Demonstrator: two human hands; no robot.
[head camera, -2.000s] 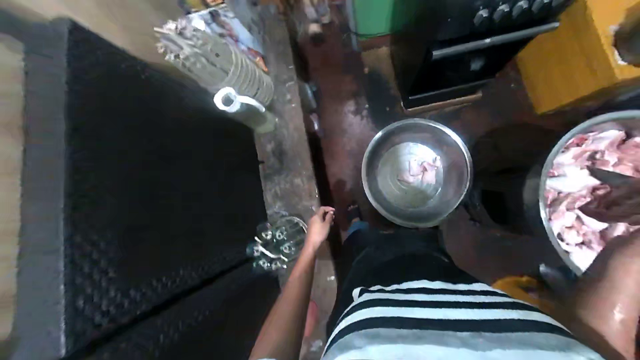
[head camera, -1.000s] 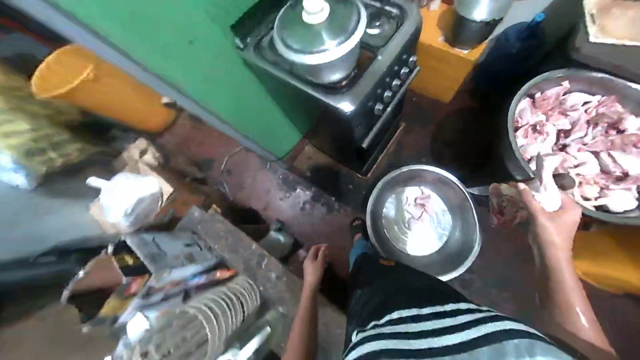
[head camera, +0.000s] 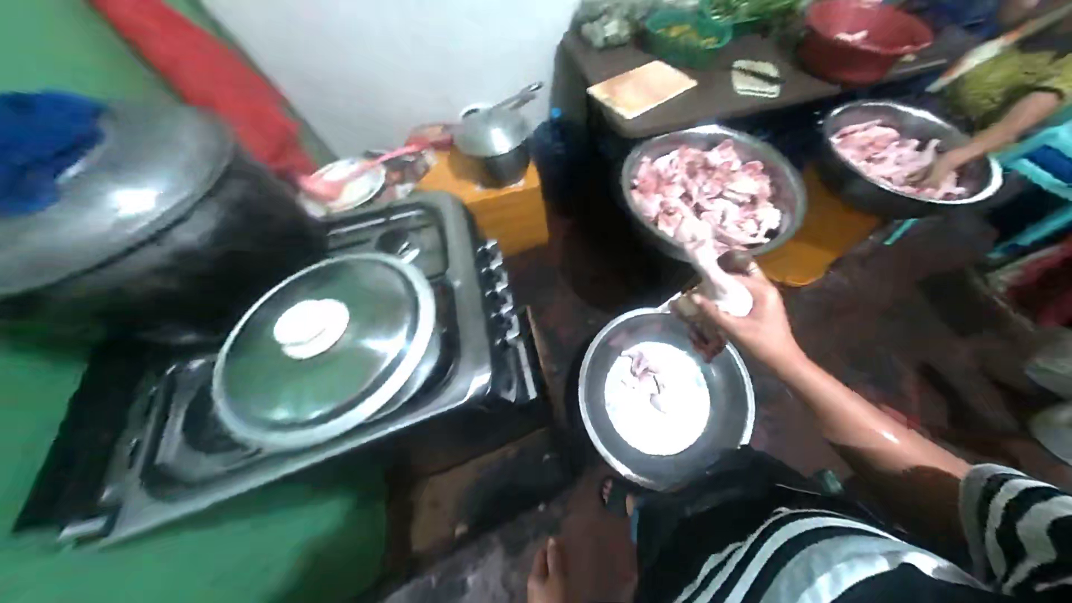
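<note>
My right hand (head camera: 758, 314) grips a raw piece of meat with a pale bone end (head camera: 712, 268), and a knife seems to be in the same hand, its blade partly hidden. The hand is over the right rim of a metal basin (head camera: 593, 419) that holds a few small meat scraps (head camera: 643, 373). Beyond it, a larger metal basin (head camera: 796, 180) is heaped with raw meat pieces (head camera: 720, 188). My left hand (head camera: 548, 574) shows only in part at the bottom edge, low beside the basin; nothing is visible in it.
A gas stove (head camera: 469, 335) with a lidded pot (head camera: 377, 335) stands at left, a big dark pot (head camera: 234, 243) behind it. A small pot (head camera: 494, 142) sits on a yellow crate (head camera: 511, 218). At right, another person's hand (head camera: 938, 167) reaches into a meat basin (head camera: 988, 180).
The view has swung widely toward the stove and the other person. My right hand, with the meat, has come to the near basin's rim from beside the large basin.
</note>
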